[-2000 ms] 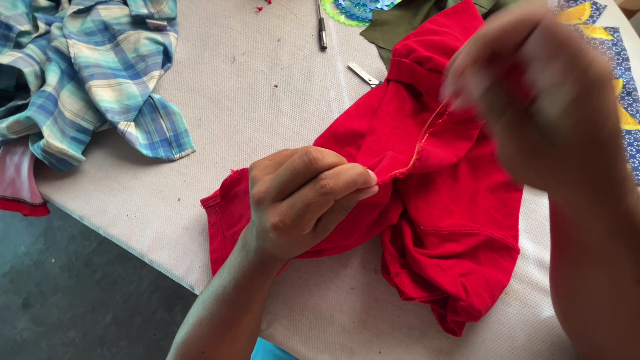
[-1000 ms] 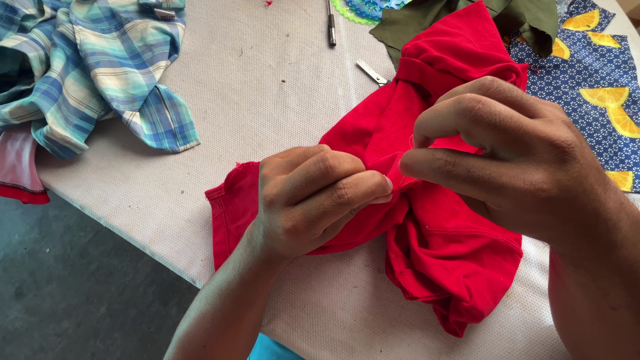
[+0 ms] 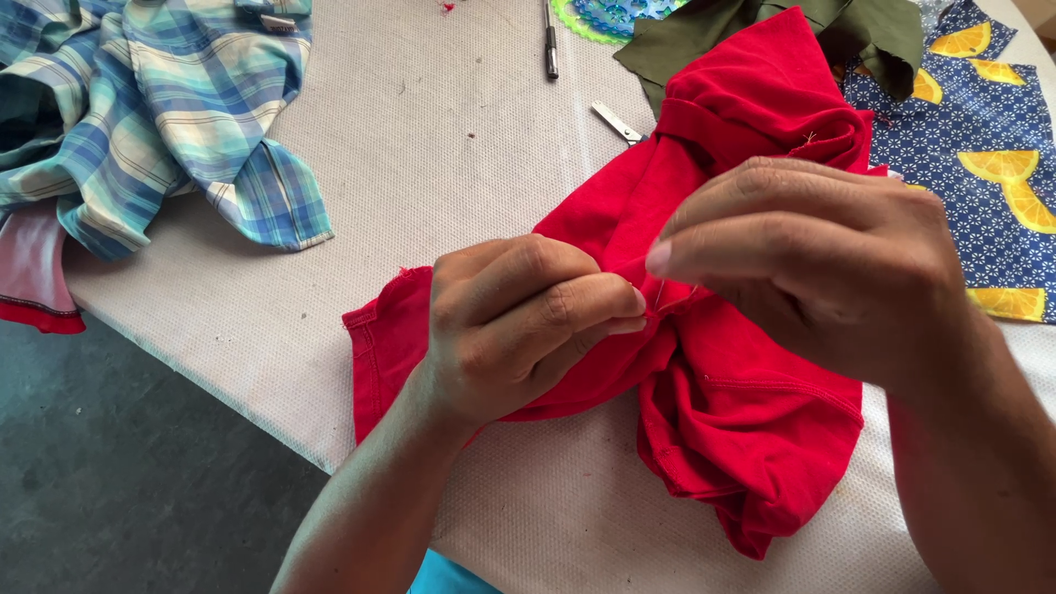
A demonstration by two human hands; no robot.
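A red cloth garment (image 3: 751, 412) with stitched seams lies bunched on the table. My left hand (image 3: 528, 322) pinches a fold of it near the middle, thumb against fingertips. Close to the right of those fingertips is my right hand (image 3: 808, 256), its fingers bent and its thumb side toward the fold. A fine thread (image 3: 660, 293) shows at the cloth between the two hands. Whether the right fingers hold a needle or the thread cannot be told; its inner side is hidden.
The pale textured tabletop (image 3: 412, 165) carries a plaid shirt (image 3: 223, 107) at left, a black pen (image 3: 550, 49), small metal scissors or snips (image 3: 617, 122) partly under the red cloth, olive fabric (image 3: 866, 37) and blue fabric with orange slices (image 3: 932, 140). The table edge runs diagonally at lower left.
My right hand has come down from the raised, blurred position of two seconds ago to beside the left fingertips. My left hand stays pinched on the red cloth.
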